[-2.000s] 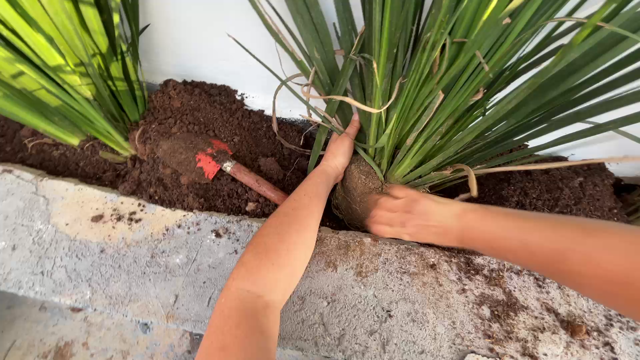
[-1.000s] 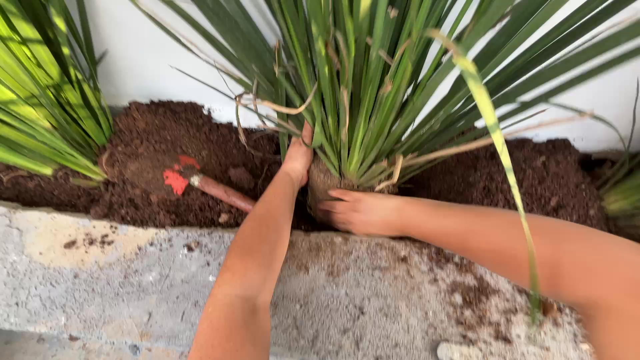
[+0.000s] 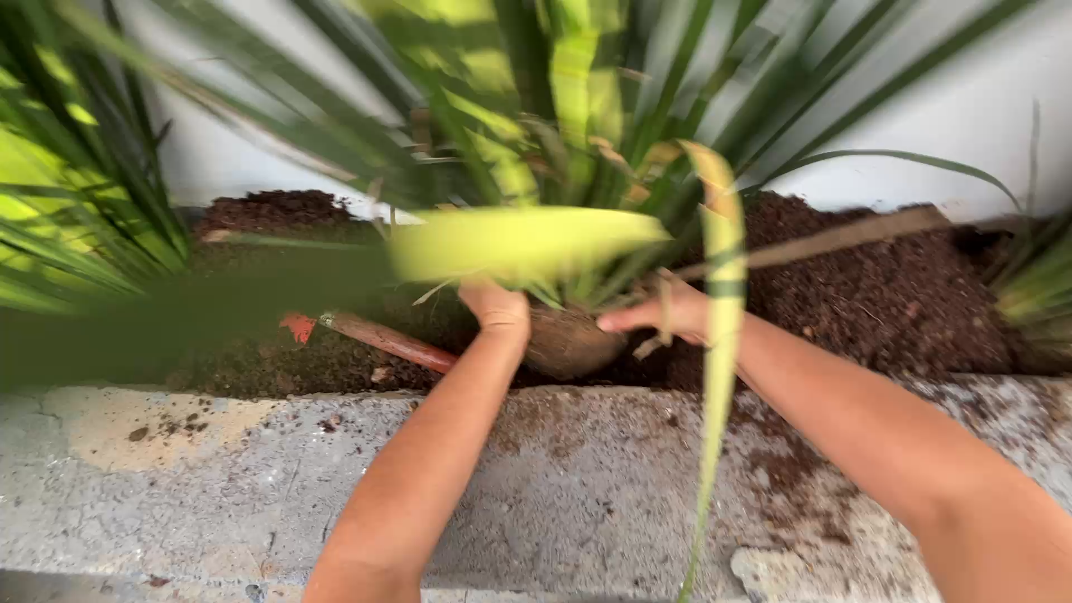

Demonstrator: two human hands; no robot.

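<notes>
A long-leaved green plant (image 3: 586, 159) stands in the soil bed, its leaves blurred and partly across the view. Its rounded root ball (image 3: 571, 342) shows between my hands, low against the concrete edge. My left hand (image 3: 496, 308) is at the root ball's left side, its fingertips hidden by a yellow-green leaf. On the other side, my right hand (image 3: 662, 313) lies at the top right of the root ball, thumb stretched over it and other fingers hidden by leaves. A trowel with a worn wooden handle (image 3: 389, 342) and red-painted metal lies in the soil left of my left forearm.
The concrete curb (image 3: 586, 486) runs along the front, with scattered soil and a stone fragment (image 3: 775, 574) on it. Dark soil (image 3: 871, 293) is heaped on the right before a white wall (image 3: 938, 109). Other leafy plants stand at the far left (image 3: 75, 193) and far right (image 3: 1043, 276).
My right hand has moved from the front of the root ball up to its right side. The plant's leaves have swung, and some now cross in front of the left part of the bed.
</notes>
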